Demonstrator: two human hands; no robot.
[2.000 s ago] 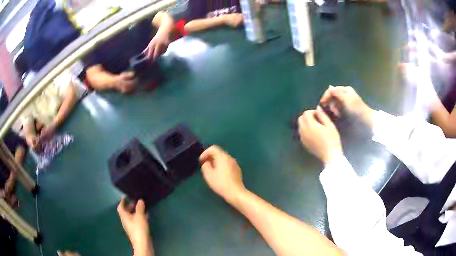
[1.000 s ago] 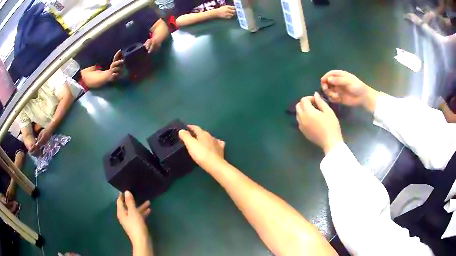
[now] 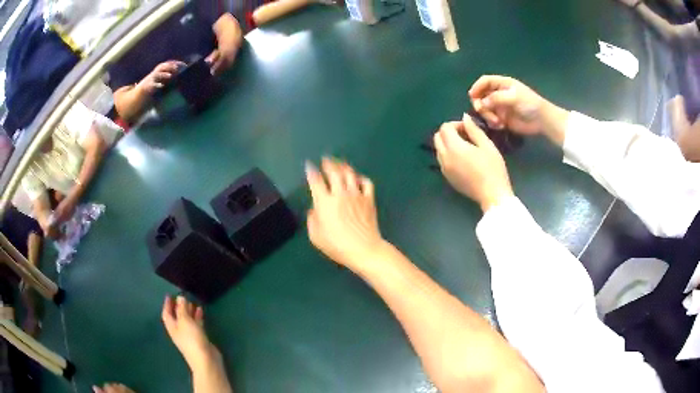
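Two matte black boxes stand side by side on the green table, the left one slightly nearer and the right one beside it. Each has a black insert with a shaped cut-out in its top. My left hand is just below the left box's near corner, fingers apart, empty; whether a fingertip touches the box is unclear. My right hand is in the air right of the right box, slightly blurred, fingers spread, holding nothing.
A white-sleeved neighbour's hands work over small black pieces at right. A person across the table holds a black box. Crumpled clear plastic lies at the left edge, near pale frame legs. A white slip lies far right.
My right hand has left the right box and moved right, with its fingers spread. My left hand is slightly lower left. The view has shifted; both boxes still stand together.
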